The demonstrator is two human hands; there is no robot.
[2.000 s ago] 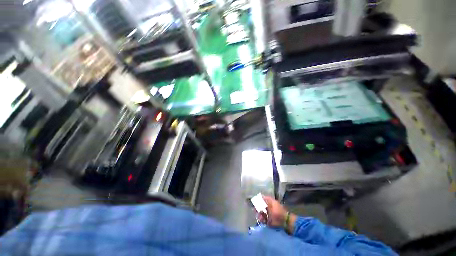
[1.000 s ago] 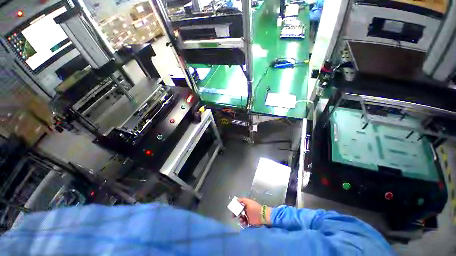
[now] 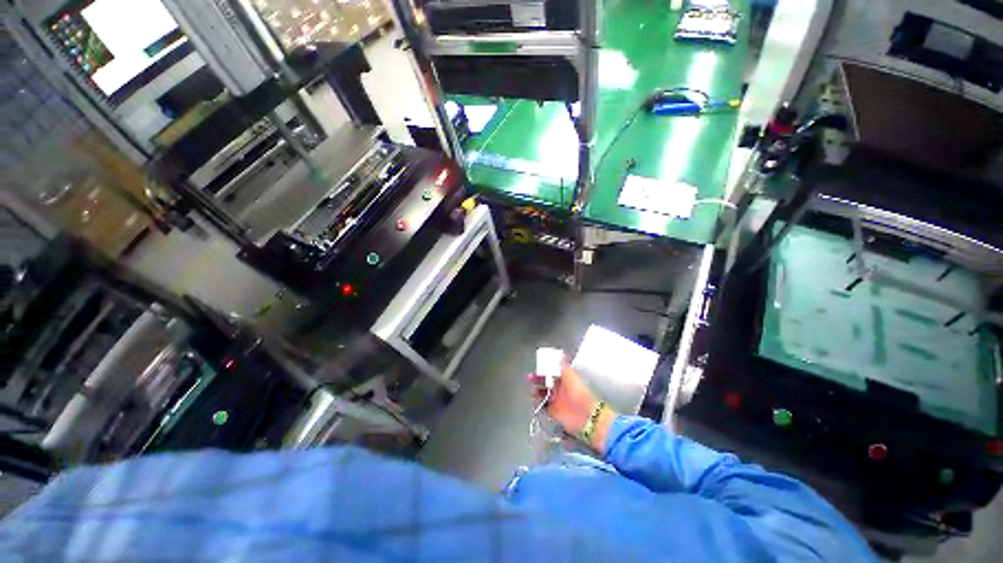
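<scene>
My right hand, bare with a band at the wrist, is at the lower middle over the grey floor. It holds a small white power adapter in its fingers. A thin white charging cable hangs below the adapter, close to my blue clothing. My left hand is not in view; blue cloth fills the lower left edge.
A black test fixture stands on a white-framed stand at left, another at lower left. A black machine with a pale green plate is at right. A green bench ahead bears a blue tool and white paper.
The view has turned and moved along, bringing the lower-left fixture's green button into sight. My right hand, still holding the adapter, has moved up and forward, showing more of the hanging cable.
</scene>
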